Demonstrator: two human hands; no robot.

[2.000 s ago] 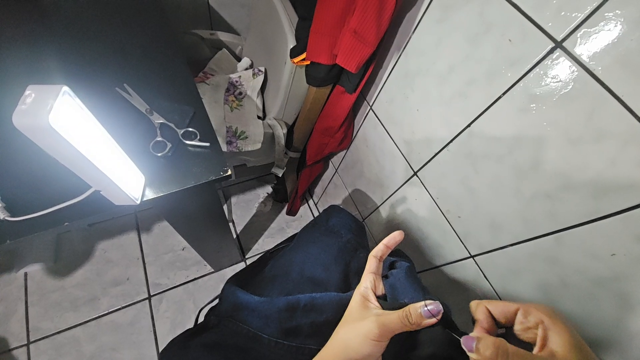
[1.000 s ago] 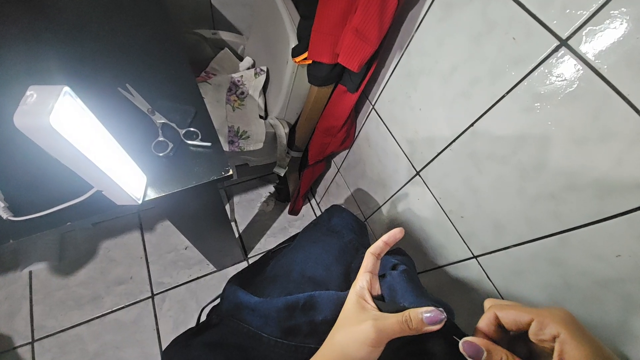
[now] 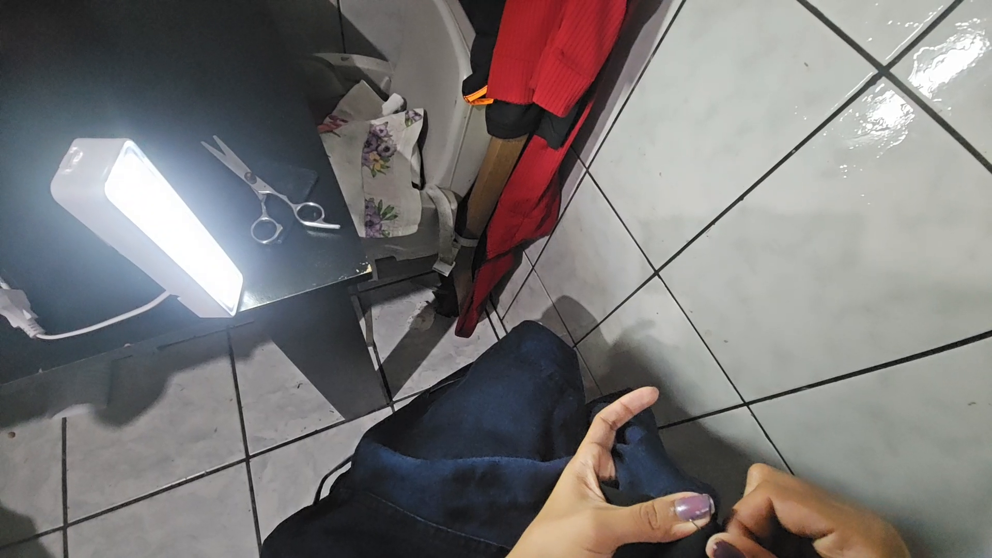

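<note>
Dark blue fabric spreads over the lower middle of the head view. My left hand grips its right part, thumb pressed on the cloth and index finger raised. Close beside that thumb, my right hand has its fingers bent and pinched at the fabric's edge. A thin dark line, perhaps thread or a needle, shows by the left thumbnail; what the right fingertips pinch is too small to tell. Metal scissors lie on the black table, partly spread, away from both hands.
A lit white lamp with a cable stands on the black table. Beyond the table's corner are floral cloth and a white plastic chair. Red garments hang near the tiled wall. Floor tiles lie below.
My right hand was slightly apart from my left thumb, with a thin strand or needle between them; now its fingers are close beside that thumb. My left hand stays nearly in place.
</note>
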